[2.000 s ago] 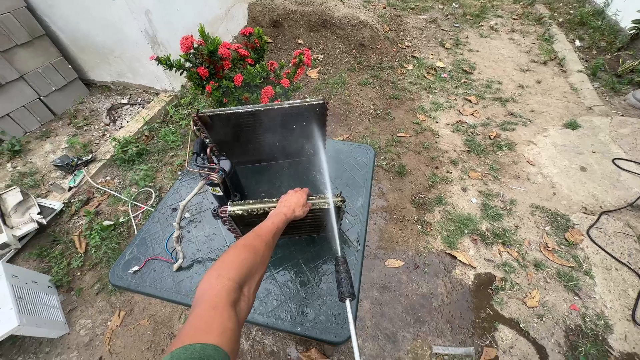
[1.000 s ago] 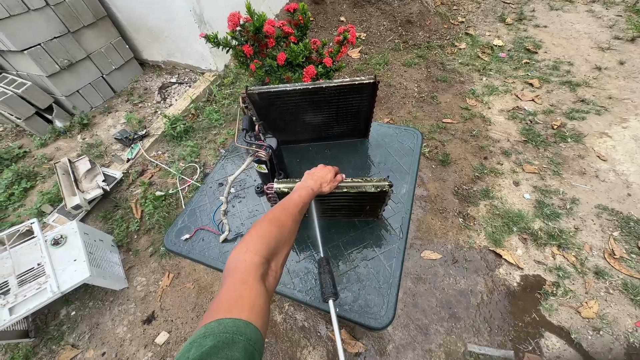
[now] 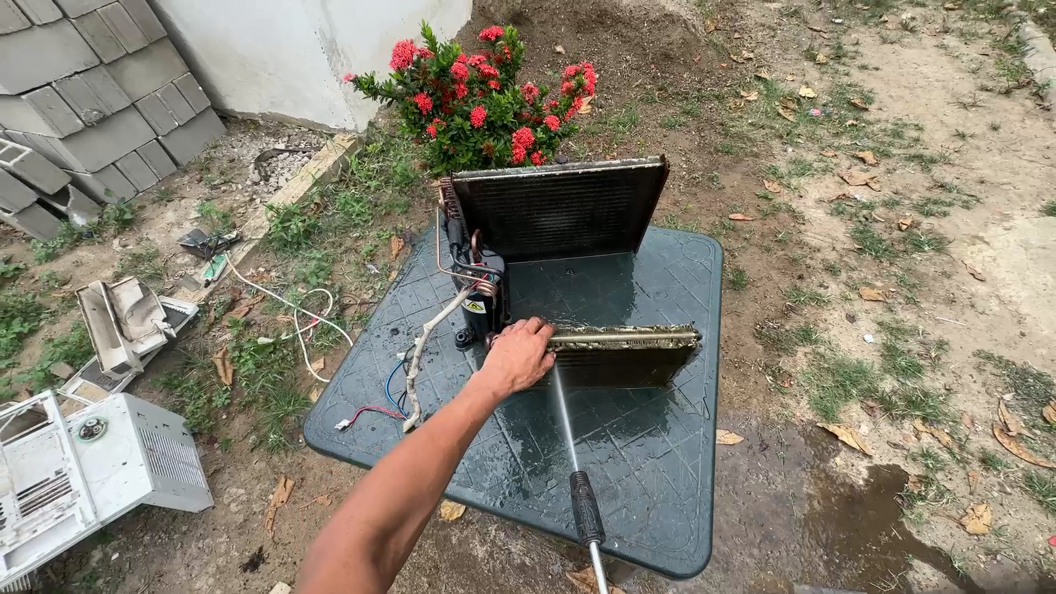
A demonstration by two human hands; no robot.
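My left hand point(image 3: 518, 356) grips the top left end of the front finned coil point(image 3: 623, 359) of an air conditioner, which leans on a wet green plastic table point(image 3: 660, 462). The taller rear coil point(image 3: 561, 210) stands behind it. Copper pipes and a black compressor point(image 3: 487, 301) join the two at the left; a taped wire bundle point(image 3: 429, 355) hangs down from there. A pressure washer lance point(image 3: 587, 511) comes in from the bottom edge, spraying water up at the front coil's face. My right hand is out of view.
A white plastic casing point(image 3: 140, 462) and broken plastic parts point(image 3: 124, 326) lie on the ground at left. Concrete blocks point(image 3: 107, 91) are stacked by the white wall. A red-flowered bush point(image 3: 495, 107) grows behind the table. A puddle point(image 3: 874, 528) lies at lower right.
My left hand has moved leftward along the front coil's top edge, towards the compressor. The spray has shifted from the coil's right part to its left part. The view has swung somewhat left.
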